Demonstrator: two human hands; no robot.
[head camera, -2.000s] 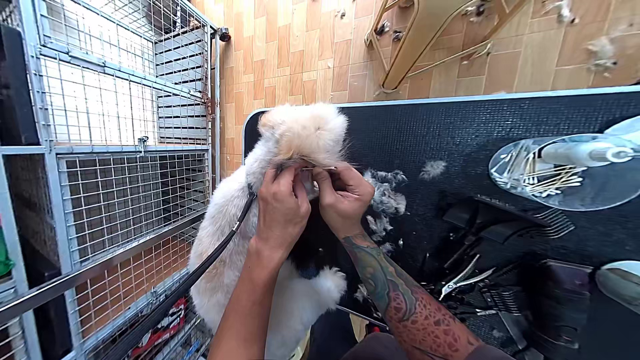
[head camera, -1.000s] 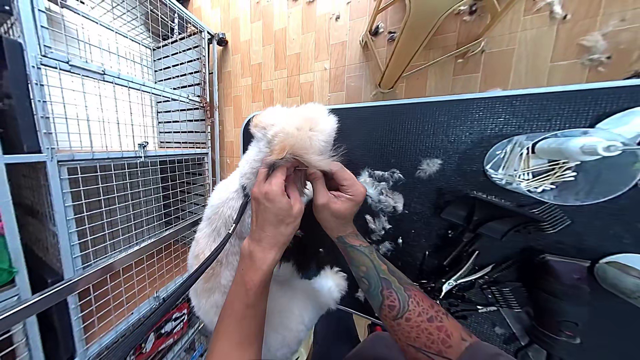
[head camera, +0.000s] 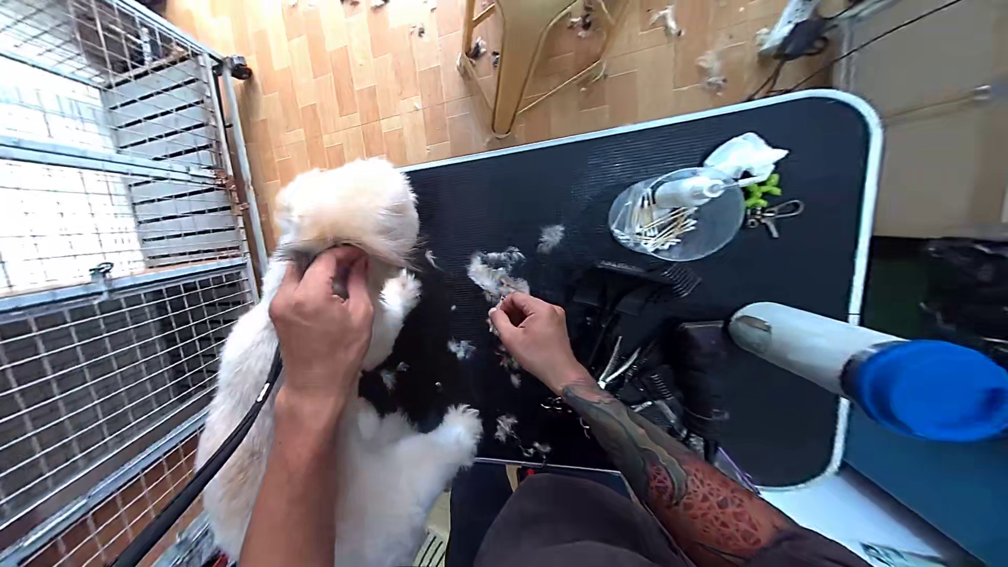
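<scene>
A fluffy white and cream dog (head camera: 252, 394) lies on the black grooming table (head camera: 488, 213), its head (head camera: 350, 205) turned away. My left hand (head camera: 323, 307) grips the dog's ear at the side of the head, thumb and fingers pinched on it; the ear is largely hidden by the hand. My right hand (head camera: 528, 327) is away from the dog, over the table beside a clump of loose grey fur (head camera: 496, 276). Its thumb and forefinger are pinched together; whether a tuft of fur is between them cannot be told. A black cord (head camera: 228, 441) runs up along the dog's neck.
A clear tray (head camera: 709, 228) holds cotton swabs (head camera: 660, 224) and a white bottle (head camera: 689, 190). Clipper combs (head camera: 638, 283), scissors (head camera: 618, 362) and other black tools lie right of my right hand. A white cylinder with a blue end (head camera: 929, 386) is at the right. Wire cages (head camera: 118, 315) stand left.
My right hand has left the dog's ear and moved right, over the loose fur. My left hand stays at the ear. The view has shifted toward the right end of the table.
</scene>
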